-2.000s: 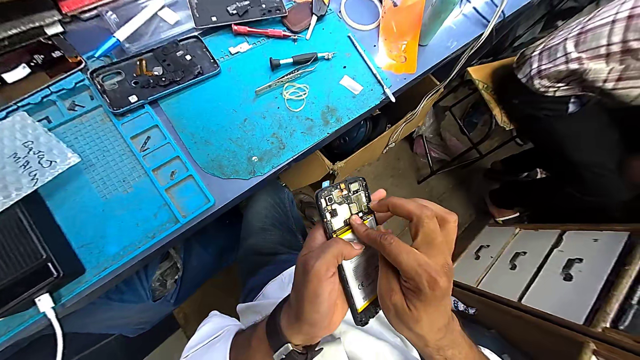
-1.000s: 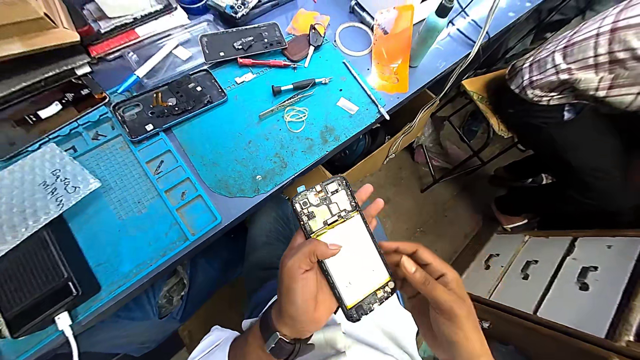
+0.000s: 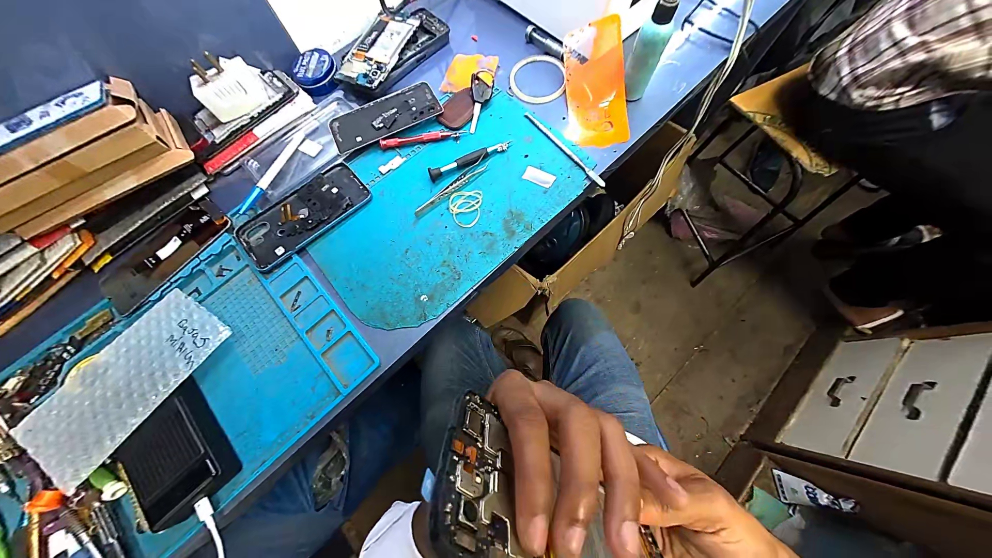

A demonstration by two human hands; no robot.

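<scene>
In the head view, an opened smartphone (image 3: 473, 473) is tilted at the bottom, with part of its circuit board and orange contacts showing. My left hand (image 3: 573, 457) grips it, several fingers curled over its long edge and across the inner side; its palm is hidden. Behind those fingers, at the phone's lower end, is my right hand (image 3: 705, 508); its fingertips are hidden, so its hold is unclear. On the blue mat (image 3: 403, 263) lie a black-handled screwdriver (image 3: 467, 159), tweezers (image 3: 449, 190), a red-handled tool (image 3: 418, 140) and a loop of thin cord (image 3: 465, 208).
A phone back cover (image 3: 306, 217) holds small parts. Bubble wrap (image 3: 124, 387) overlaps a black device (image 3: 174, 457) with a white cable. An orange pouch (image 3: 597, 85) and a bottle (image 3: 651, 54) stand farther back. At right are a seated person (image 3: 907, 116) and white drawers (image 3: 903, 411).
The phone has gone lower in the view and tilted; my left fingers now cover much of its inner side. The view has shifted, so more of the bench shows at left.
</scene>
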